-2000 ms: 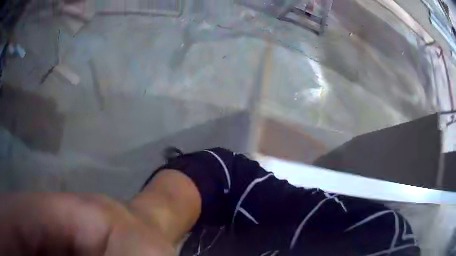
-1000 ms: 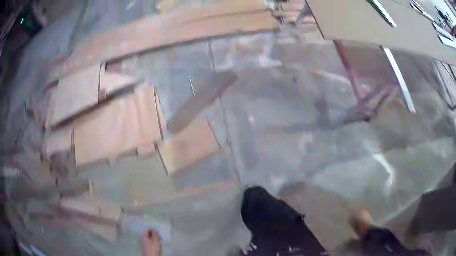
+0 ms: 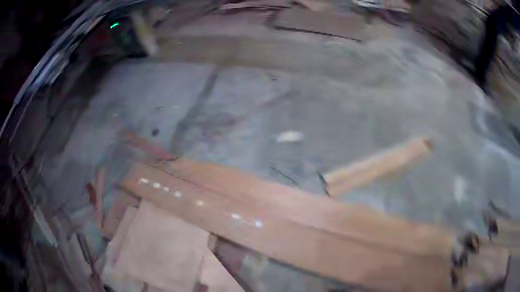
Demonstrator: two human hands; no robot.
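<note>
Neither of my hands is in the picture. Nearest in front of me, a long tan-orange board or stack of boards lies across the floor from centre left to lower right, with a row of small bright spots on its left part. A pale square-cut board piece lies against its near side at the lower left. A shorter wooden piece lies on the floor behind the long board, slanting up to the right. The picture is blurred.
Stained grey concrete floor spreads beyond the boards. A small whitish scrap lies on it. Thin scraps lie at the left. A dark object with a green light stands at the upper left. A dark upright shape, unclear, is at the upper right.
The view has swung away from my body and over the wood pieces and floor. The hand, dark clothing and panels seen earlier have left the picture.
</note>
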